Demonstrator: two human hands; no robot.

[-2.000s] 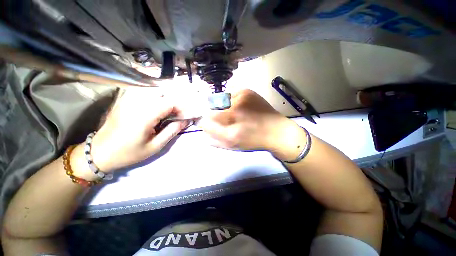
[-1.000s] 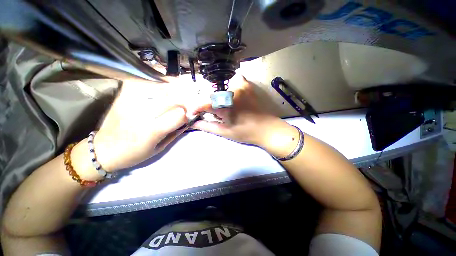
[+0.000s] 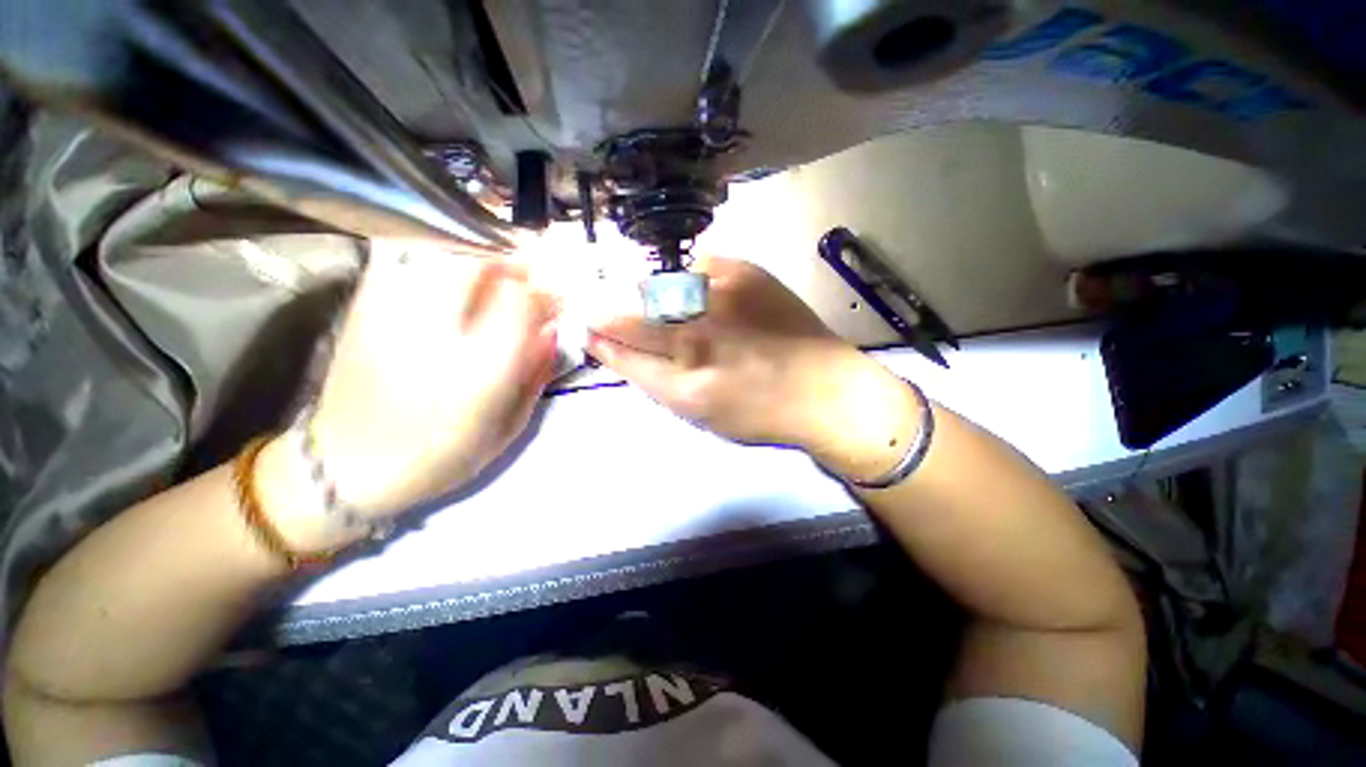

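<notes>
My left hand [image 3: 442, 367] lies under the machine head at the needle area, fingers bent, washed out by the bright light. My right hand [image 3: 727, 352] is just right of it, fingers curled, its fingertips close to the left ones. A small pale piece with a dark edge [image 3: 574, 357] shows between the fingertips; what exactly each hand grips is overexposed. Grey-olive shell fabric [image 3: 225, 300] lies in folds left of my left hand. The tension assembly with its pale knob [image 3: 676, 295] hangs in front of my right fingers. The presser foot and needle cannot be made out.
Dark thread snips [image 3: 887, 297] lie on the beige machine bed [image 3: 974, 210] right of my right hand. A black flat object [image 3: 1176, 375] is at the table's right end. The machine head with "Jack" lettering [image 3: 1146, 63] spans the top. The white table's ribbed front edge [image 3: 599, 581] runs below my wrists.
My left hand has shifted slightly right and its fingers have turned toward the needle area. My right hand moved left, then back right. The pale piece between the fingertips shows more clearly.
</notes>
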